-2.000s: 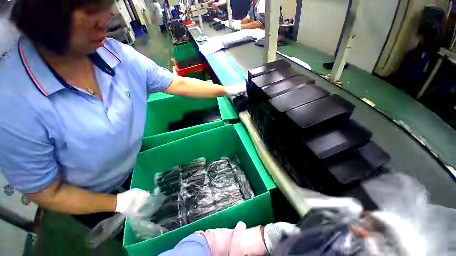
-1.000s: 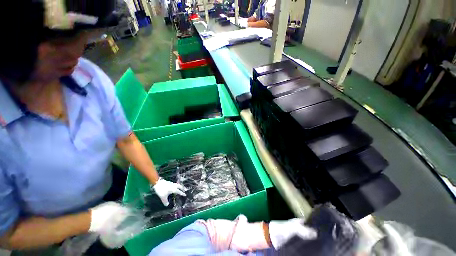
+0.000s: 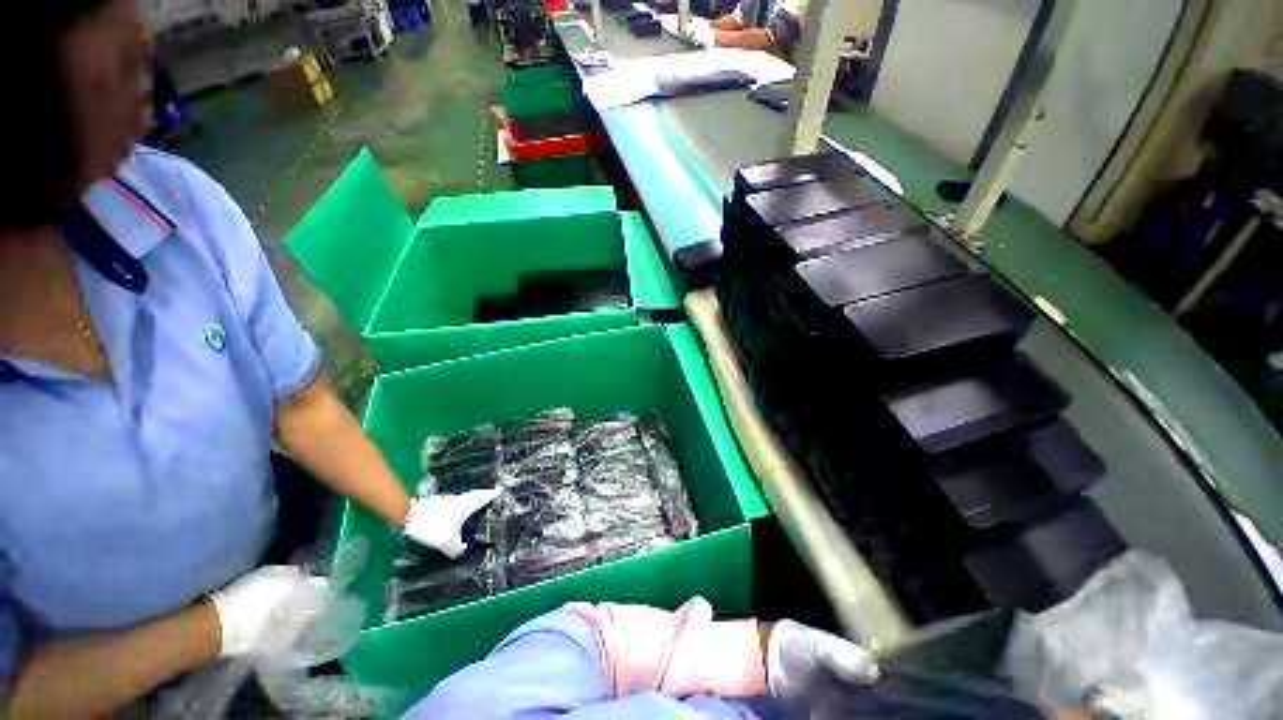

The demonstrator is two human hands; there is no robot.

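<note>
My left hand (image 3: 819, 661), in a white glove, is at the bottom edge with its fingers on a black plastic housing (image 3: 946, 650). A crinkled clear poly bag (image 3: 1168, 633) lies against the housing's right side. My right hand (image 3: 1114, 698) is mostly hidden by this bag and cut off by the bottom edge; a small part shows at the bag. Stacked black housings (image 3: 936, 321) stand in a stepped pile on the belt, just beyond my hands.
A near green box (image 3: 563, 588) holds bagged housings (image 3: 556, 492). A farther green box (image 3: 500, 338) holds loose dark parts. A co-worker in blue (image 3: 155, 422) has one gloved hand in the near box and one on a clear bag. A pale rail (image 3: 788, 485) edges the conveyor.
The dark bundle at my hands now shows a flat housing face, with the bag spread to its right. The co-worker's hand has moved from the line into the near box.
</note>
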